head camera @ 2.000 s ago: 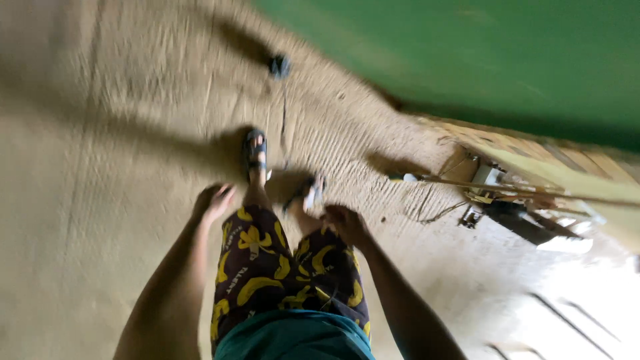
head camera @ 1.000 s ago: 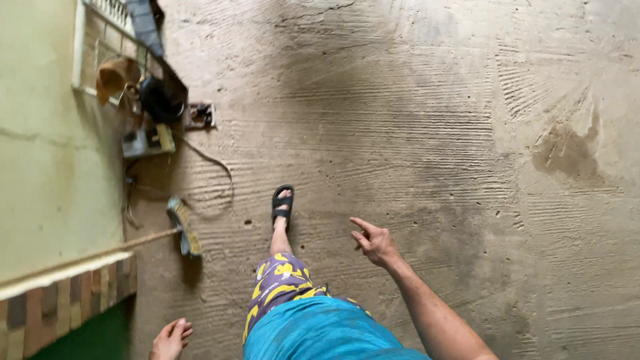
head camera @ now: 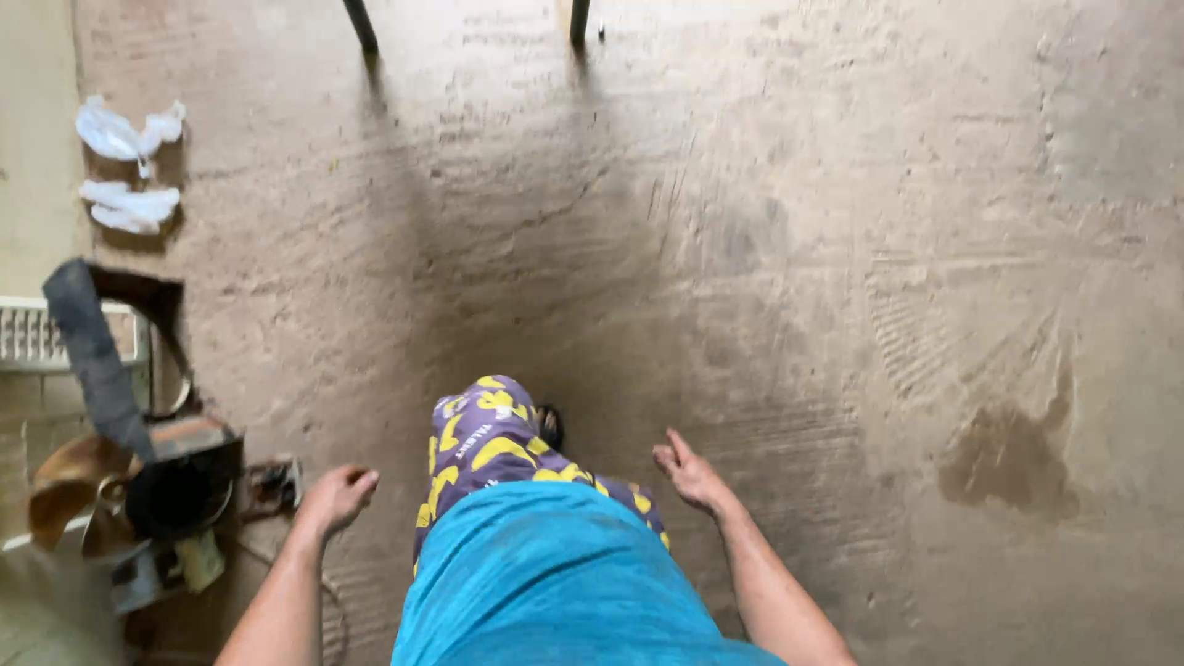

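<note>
My left hand [head camera: 339,498] hangs at my side with its fingers loosely curled, and nothing shows in it. It is nearest to a small metal part [head camera: 276,485] on the floor at its left. On the other side, my right hand [head camera: 689,472] hangs over the concrete floor [head camera: 795,324], index finger extended, holding nothing. Between the hands are my blue shirt [head camera: 555,573] and purple shorts with a yellow pattern [head camera: 495,439]. A dark sandal [head camera: 550,426] shows partly beside the shorts.
White plastic bags [head camera: 120,134] lie by the left wall. Below them stand a white slatted rack [head camera: 65,333], a dark strap-like piece [head camera: 97,356] and a round black object [head camera: 176,495]. Two dark legs [head camera: 579,23] reach the floor ahead. A wet patch [head camera: 1008,462] marks the floor at right.
The view has turned and moved on over the floor. The brush head at the left a second ago is out of view; white bags and two dark legs have come into view. Both hands remain without objects.
</note>
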